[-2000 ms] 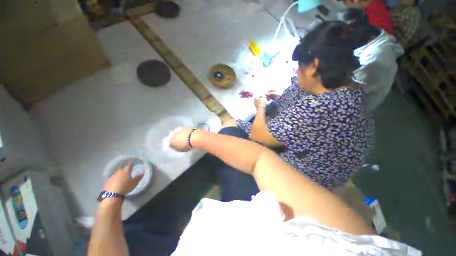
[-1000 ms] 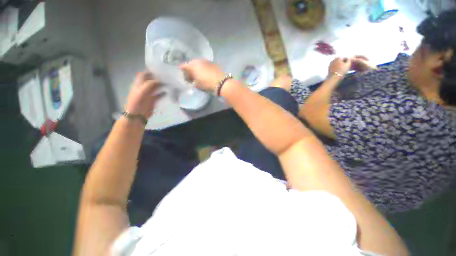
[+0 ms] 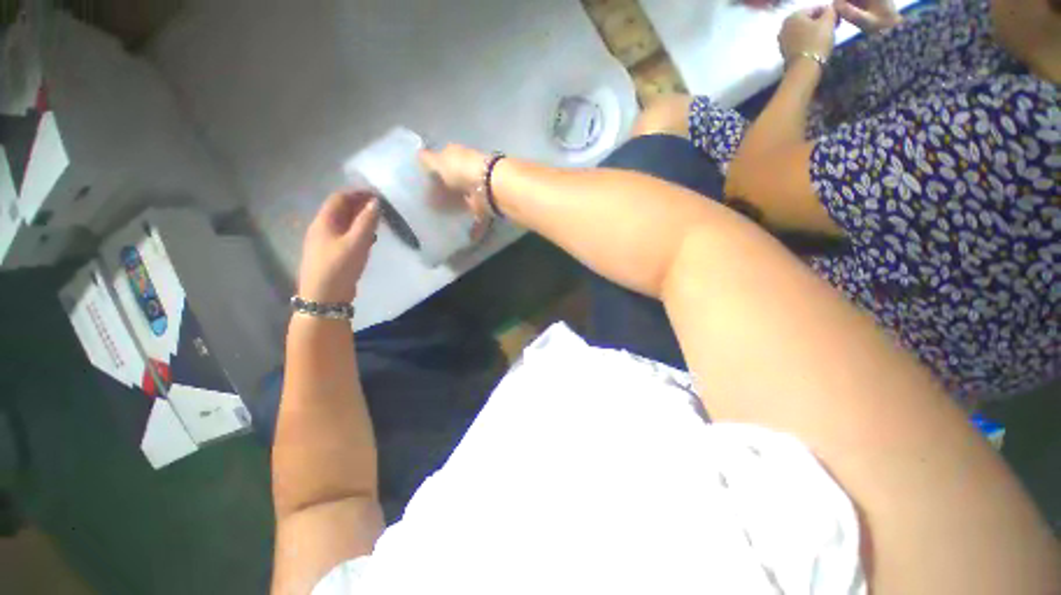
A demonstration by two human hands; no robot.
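Observation:
A translucent white tub (image 3: 410, 174) is tipped at the bench's front edge. My right hand (image 3: 463, 180) grips its right side, with the fingers partly behind it. My left hand (image 3: 340, 238) is at the tub's lower left, thumb and fingers bent together. A dark narrow strip (image 3: 398, 221) runs along the tub's side by the left fingertips; whether the fingers pinch it is not clear. The tub's contents cannot be made out.
A round clear dish (image 3: 578, 124) lies right of the tub, near a wooden strip (image 3: 638, 47). A neighbour in a floral top (image 3: 931, 221) sits close at right, hands together. Printed cartons (image 3: 151, 314) stand at left. The bench's front edge runs below my hands.
The large open tub and its loose bits no longer show as before; a tipped tub is between my hands. My left hand is a little lower. The view has turned, with the cartons further in.

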